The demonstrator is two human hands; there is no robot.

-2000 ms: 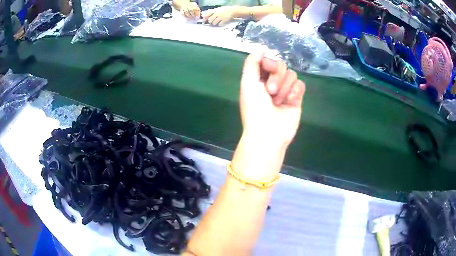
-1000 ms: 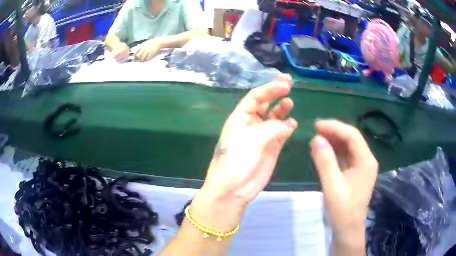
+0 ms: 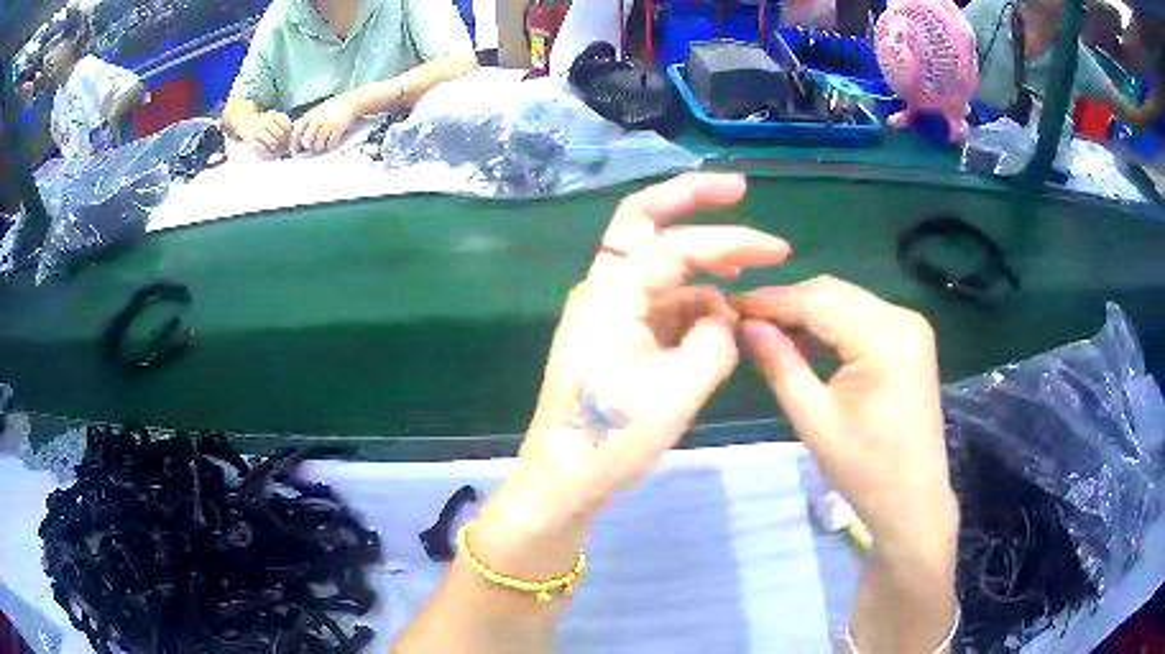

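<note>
My left hand (image 3: 626,351) and my right hand (image 3: 859,390) are raised over the belt, thumb and index tips meeting in mid-air. A tiny dark spot shows between the tips; whether it is a part or shadow I cannot tell. The other left fingers are spread. A heap of black plastic yokes (image 3: 205,549) lies at the left of the white foam sheet (image 3: 664,537). A single yoke (image 3: 447,524) lies beside my left wrist, partly hidden by it. The hammer (image 3: 837,514) is partly hidden behind my right hand.
The green belt (image 3: 383,319) crosses ahead, carrying one headband (image 3: 147,326) at left and another (image 3: 956,259) at right. Thin dark parts (image 3: 1016,537) lie under a clear plastic bag (image 3: 1086,428) at right. Across the belt are a person (image 3: 345,64), blue tray (image 3: 779,118) and pink fan (image 3: 926,58).
Two seconds ago only one hand showed, raised over the belt. One second ago both hands were apart; now their fingertips meet. The view has turned rightward, bringing the tray and fan nearer the middle.
</note>
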